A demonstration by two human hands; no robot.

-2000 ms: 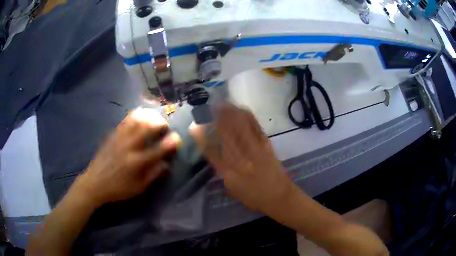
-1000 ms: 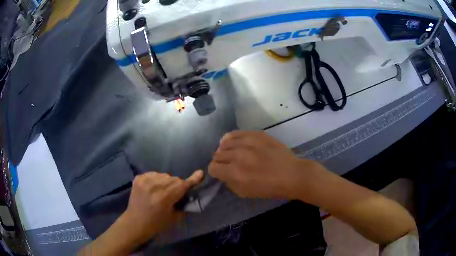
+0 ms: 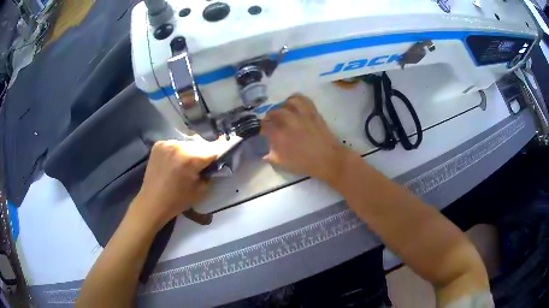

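A dark grey garment panel (image 3: 108, 162) lies folded on the left of the table and runs under my left forearm. My left hand (image 3: 180, 171) is just left of and below the needle area and pinches a folded edge of the dark cloth, with a small pale piece showing at its fingers. My right hand (image 3: 301, 137) is beside the dark grey knob-like attachment (image 3: 259, 145), its fingers up against the front of the white sewing machine head (image 3: 210, 57). Whether it holds anything is hidden. The presser foot and needle are hidden behind the left fingers and glare.
Black-handled scissors (image 3: 392, 120) lie under the machine arm, with a yellow handle (image 3: 348, 83) partly hidden behind them. A ruler scale (image 3: 259, 248) runs along the table's grey front edge. More dark grey cloth (image 3: 54, 78) lies behind and left of the machine.
Both hands have moved up to the needle area. The panel has been pulled left and gathered, uncovering the white table below the needle. My left hand still pinches cloth.
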